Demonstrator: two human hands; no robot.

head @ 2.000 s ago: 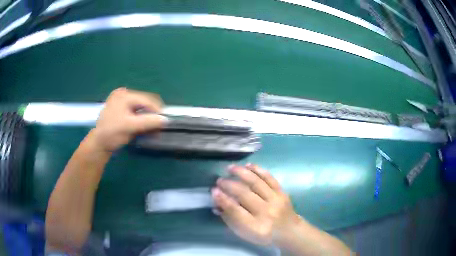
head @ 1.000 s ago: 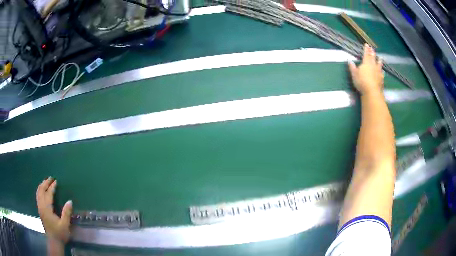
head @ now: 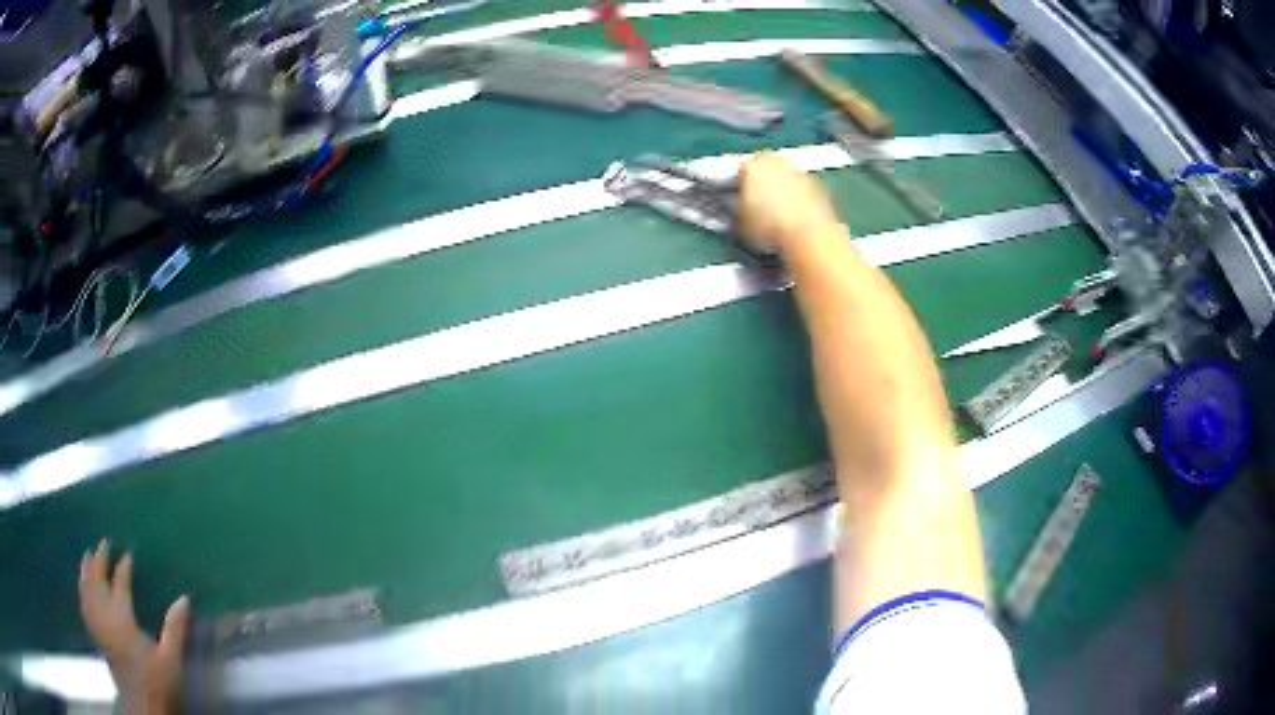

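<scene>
My right hand (head: 783,203), at upper centre, is closed around a small bunch of grey fixture bars (head: 671,193), slightly blurred; their left ends stick out above the silver strips. My left hand (head: 133,629) is at the lower left, partly cut off by the bottom edge, fingers apart. Its thumb is beside the left end of a grey six-nest fixture block (head: 301,615); whether it touches is unclear. Another fixture row (head: 671,534) lies along the near silver strip and passes behind my right forearm.
A wired machine (head: 168,140) stands at upper left. Grey bars (head: 559,81), a red-handled tool (head: 625,31) and a brass-coloured bar (head: 836,92) lie at the back. Short blocks (head: 1018,384) (head: 1052,542) and a blue fan (head: 1203,423) are at right.
My right hand has closed on grey bars and moved left, away from the back-right pile. The view has shifted right, showing the fan. My left hand stays near the lower-left block.
</scene>
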